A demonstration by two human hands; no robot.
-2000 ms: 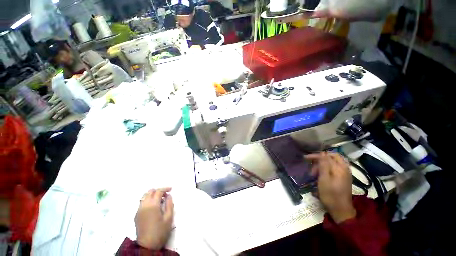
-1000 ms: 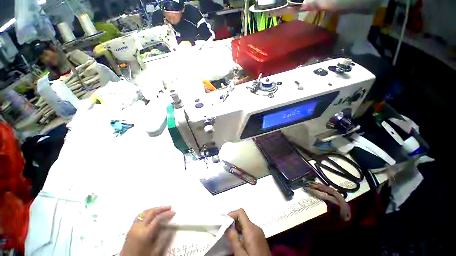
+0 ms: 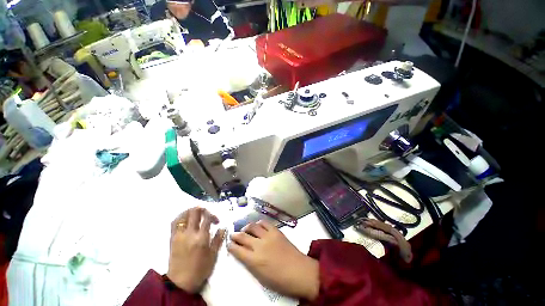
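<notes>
White fabric (image 3: 230, 278) lies under both hands, washed out against the white table. My left hand (image 3: 194, 248) lies on the fabric just in front of the needle area, fingers pointing at the machine. My right hand (image 3: 266, 254) lies beside it, palm down, fingertips on the fabric near the presser foot (image 3: 240, 202). Whether either hand pinches the cloth is hidden by glare. The white sewing machine (image 3: 334, 119) has a green end cover (image 3: 173, 156) and a lit blue display (image 3: 336, 138).
Reddish-brown snips (image 3: 275, 212) lie right of the needle. A phone (image 3: 331, 190), a black stick-like tool (image 3: 325, 219) and black-handled shears (image 3: 394, 203) lie farther right. Behind stands a red box (image 3: 322, 45). A teal scrap (image 3: 111, 159) lies on white cloth at left. A person (image 3: 194, 18) sits behind.
Both hands have moved from the table's front edge up to the needle area, with the white piece now lying flat under them. The view has shifted, so the machine appears farther left.
</notes>
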